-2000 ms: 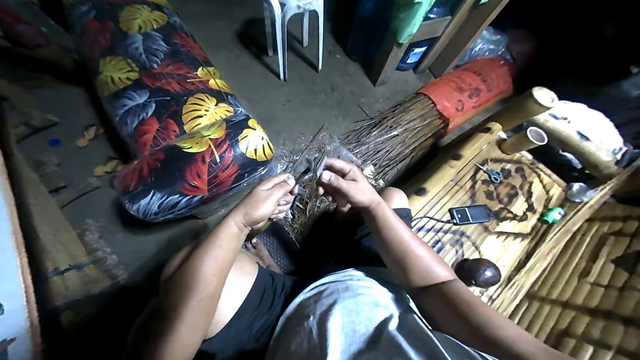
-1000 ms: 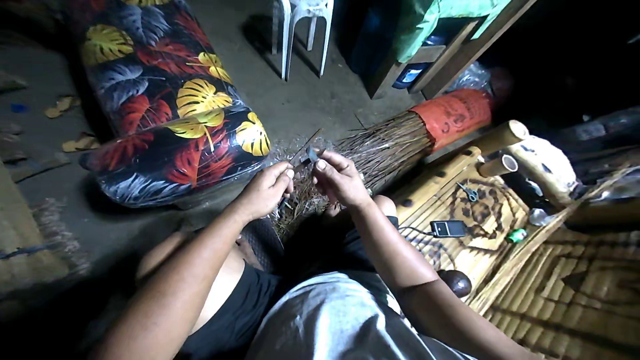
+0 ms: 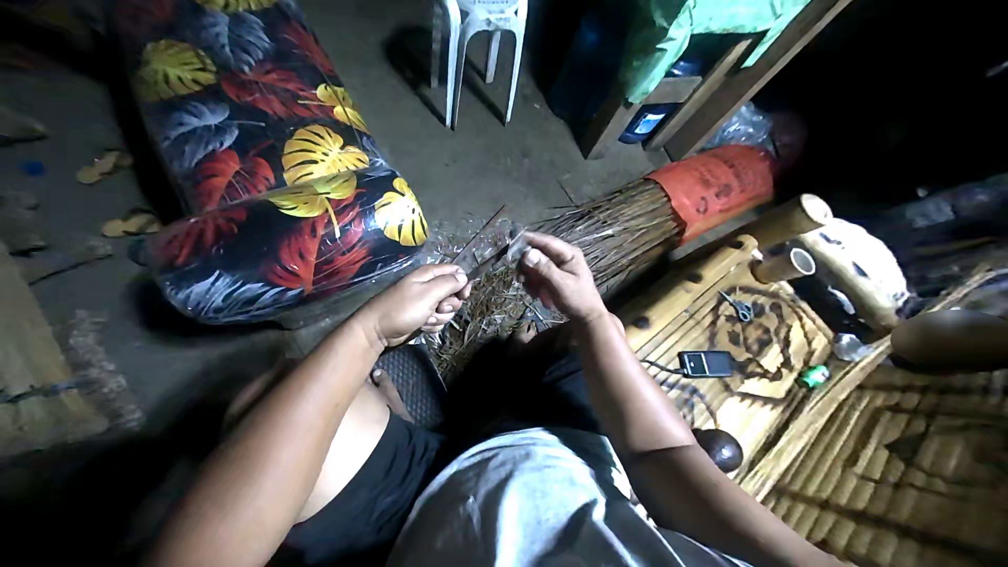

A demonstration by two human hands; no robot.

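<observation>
My left hand (image 3: 429, 299) is closed on a thin dark strip (image 3: 482, 266) that looks like a narrow blade or stick; a thin reddish stick (image 3: 482, 233) slants up from the same fingers. Just to the right, my right hand (image 3: 561, 272) pinches a small, partly clear piece (image 3: 517, 246), perhaps plastic, near the strip's far end. What exactly these small things are cannot be told. Beneath both hands lies a heap of dry plant shavings (image 3: 488, 311). Beyond my right hand a bundle of thin brown sticks (image 3: 622, 228) runs into a red sack (image 3: 717, 189).
At the left lies a plastic-wrapped cushion (image 3: 276, 173) with a leaf print. A white plastic chair (image 3: 492, 24) stands ahead. On the bamboo bench (image 3: 654, 331) at right are scissors (image 3: 740, 307), a small black device (image 3: 706, 364) with a cable, and a dark round object (image 3: 720, 450).
Both hands stay close together over the shavings. A small gray piece at my right fingertips a second ago now shows as partly clear. The view has shifted slightly.
</observation>
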